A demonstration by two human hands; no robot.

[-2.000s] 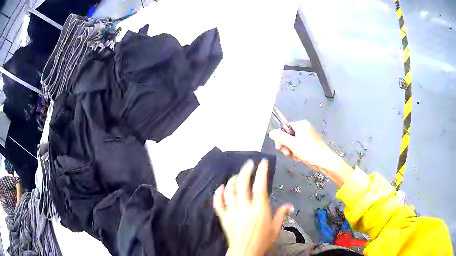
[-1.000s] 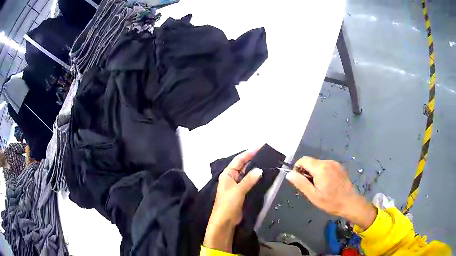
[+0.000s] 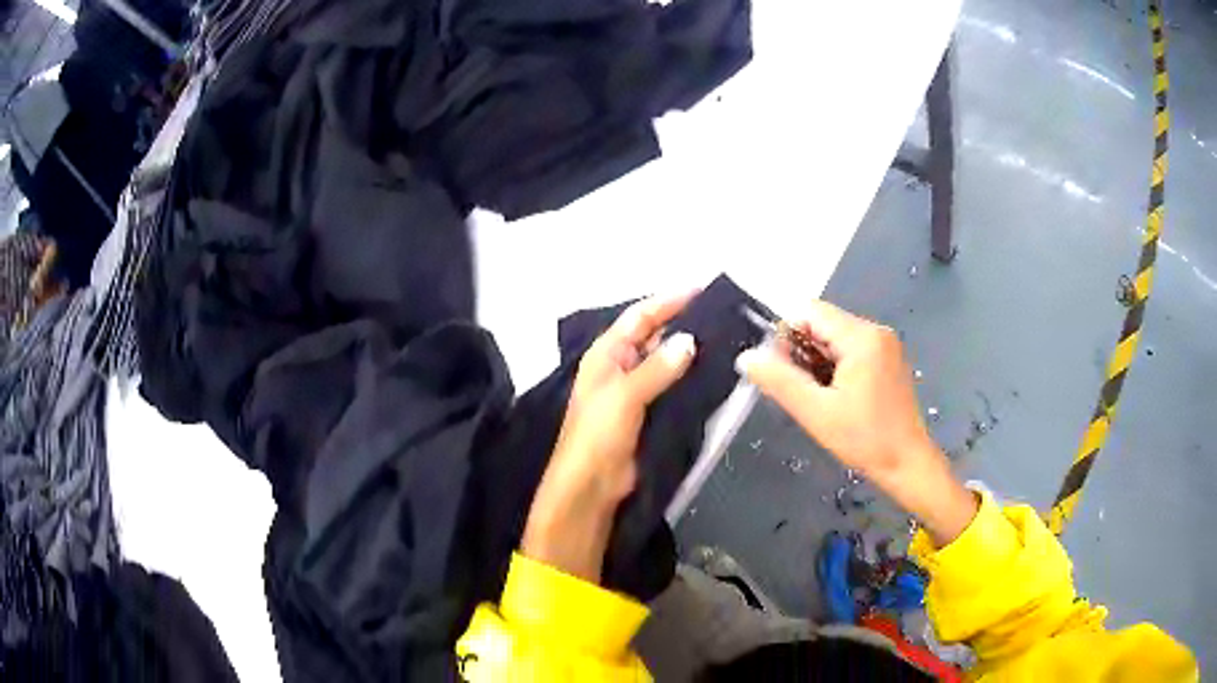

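Note:
A black garment (image 3: 667, 400) lies at the near edge of the white table, its end raised to a corner between my hands. My left hand (image 3: 617, 380) grips the cloth near that corner, thumb on top. My right hand (image 3: 854, 387) is shut on the thread snips (image 3: 805, 350), whose silvery tips meet the edge of the cloth just right of the corner. Any thread end there is too small to make out.
A large tumbled heap of black garments (image 3: 360, 240) covers the table's left side. Grey layered cloth (image 3: 60, 440) lies at the far left. The white table (image 3: 787, 160) has a dark leg (image 3: 942, 160). Yellow-black tape (image 3: 1132, 320), blue and red items and scraps lie on the floor.
My left hand was spread flat on the cloth and then took hold of its end. My right hand brought the snips in to the cloth edge. The view has shifted.

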